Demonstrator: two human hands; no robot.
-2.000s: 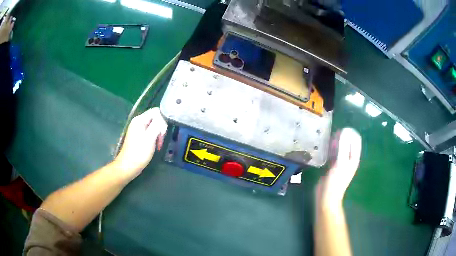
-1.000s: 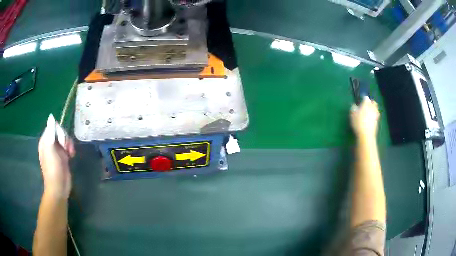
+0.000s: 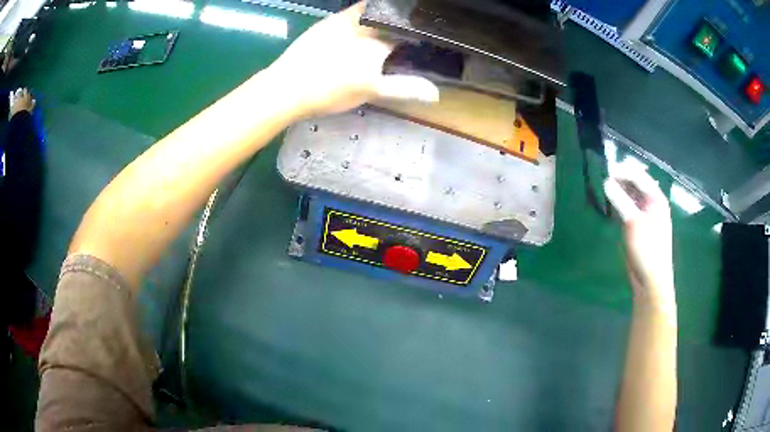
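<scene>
My left hand (image 3: 355, 72) reaches into the bench press and grips a phone housing (image 3: 485, 74) at its left end. The housing is tilted over the yellow-tan nest (image 3: 477, 116), below the grey upper platen (image 3: 473, 38); its left end is partly hidden by my fingers. My right hand (image 3: 637, 198) is right of the press and holds another dark phone housing (image 3: 588, 126), seen nearly edge-on and blurred. The silver press table (image 3: 414, 173) with small holes lies in front of the nest.
Another phone housing (image 3: 139, 51) lies on the green mat at the back left. A red button (image 3: 401, 258) sits on the press front. A control box (image 3: 718, 51) stands back right, a black box (image 3: 743, 285) at the right edge. A coworker's hand (image 3: 22, 101) shows far left.
The platen came down over the nest and is up again. My left hand moved from beside the press to the housing in it. My right hand went right and came back up with a housing.
</scene>
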